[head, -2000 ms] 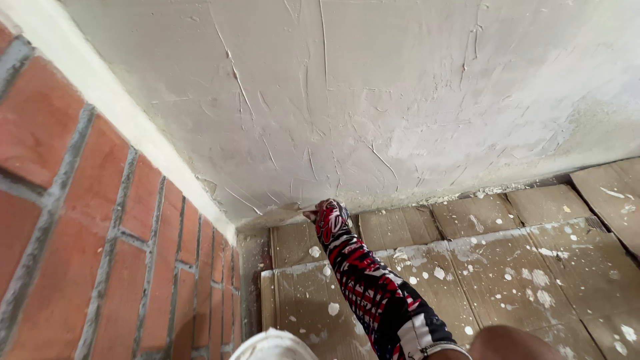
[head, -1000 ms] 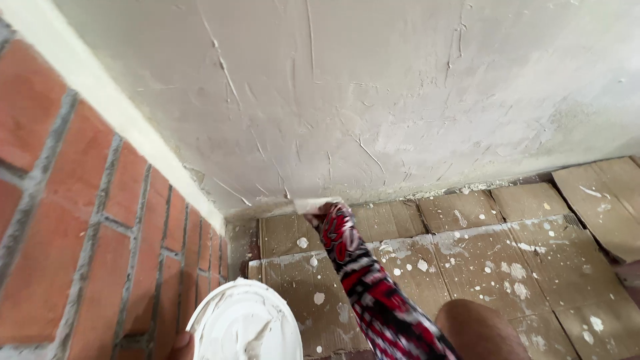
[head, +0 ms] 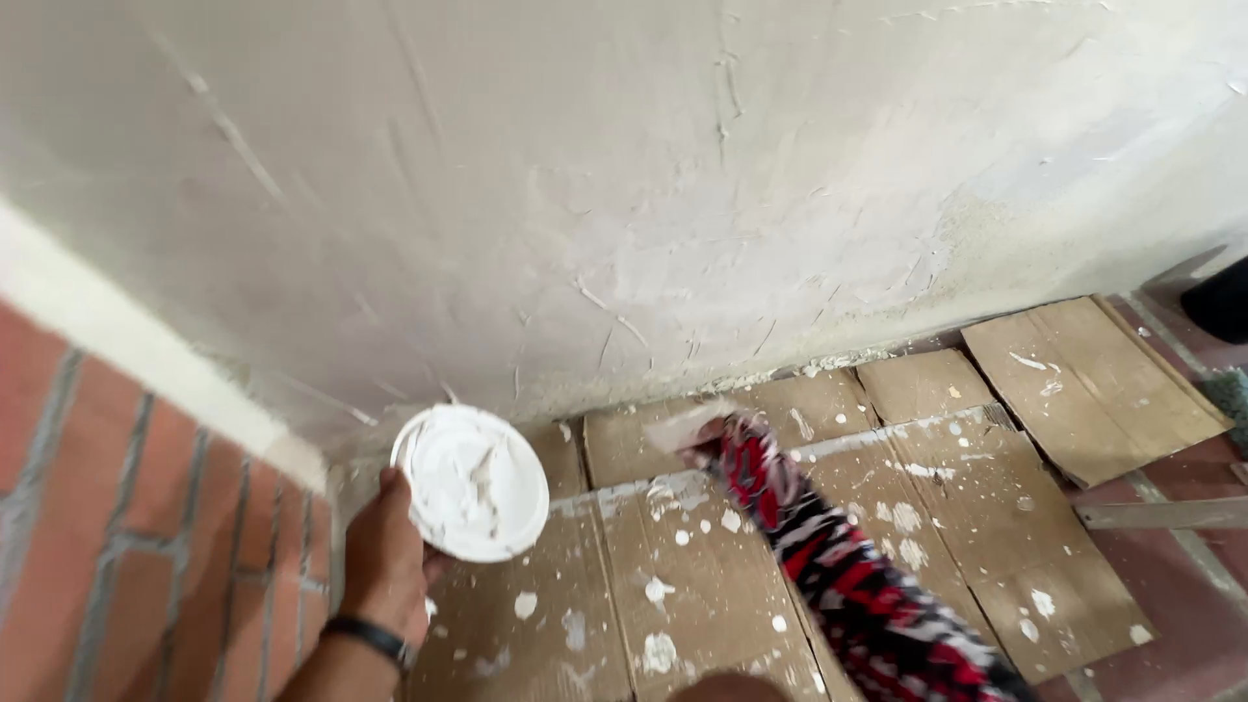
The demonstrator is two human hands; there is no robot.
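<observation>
My left hand [head: 385, 551], with a black band at the wrist, grips the edge of a round white lid or shallow container [head: 475, 485] holding white paste. My right hand [head: 707, 439], below a red, black and white patterned sleeve [head: 848, 575], is blurred; it holds a pale flat tool [head: 682, 424], perhaps a putty knife or spreader. This tool is right of the container, near the base of the plastered wall [head: 585, 224]. Ridges and streaks of paste mark the wall.
Paste-spattered cardboard sheets [head: 702, 575] cover the floor along the wall. A red brick wall [head: 146, 546] meets the plastered wall at left. A wooden strip [head: 1165, 514] and a dark object [head: 1219, 302] lie at right, over reddish floor tiles [head: 1141, 575].
My left hand and the white container have come up into view from the bottom edge. My right hand has moved away from the corner to the right. The view has shifted.
</observation>
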